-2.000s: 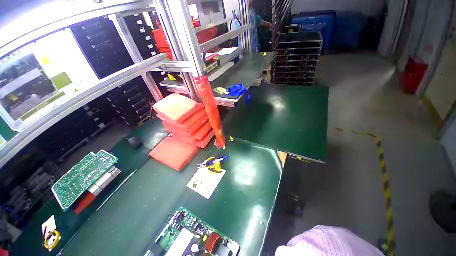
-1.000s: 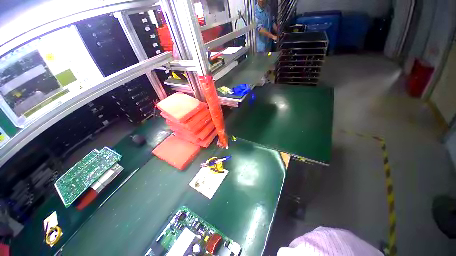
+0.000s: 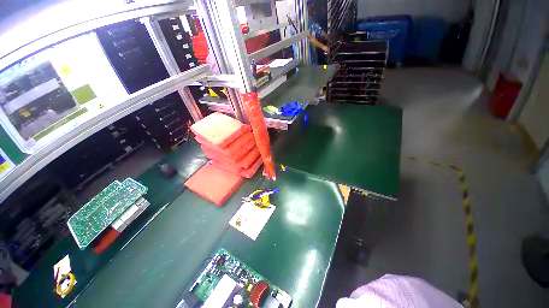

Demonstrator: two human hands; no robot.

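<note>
A populated green circuit board (image 3: 232,283) with a red-brown coil lies on the green bench mat (image 3: 162,258), cut off by the lower picture edge. A yellow-blue hand tool (image 3: 261,197) lies at the top of a pale card (image 3: 253,220). A second green board (image 3: 107,210) is tilted at the far side, raised on red and white items. Neither of my hands is in the picture; only a pink striped sleeve or shoulder (image 3: 403,293) shows at the bottom right.
Red-orange foam pads (image 3: 224,138) are stacked by a taped post (image 3: 259,132). A yellow ring (image 3: 65,284) lies at the left. A green-topped table (image 3: 355,144) adjoins the bench. Behind are a slotted rack (image 3: 360,69) and a person's arm (image 3: 319,42). A red bin (image 3: 506,96) stands right.
The view has shifted slightly. The person at the back came further into view, then became mostly hidden behind the frame and rack. The boards and tool lie as before.
</note>
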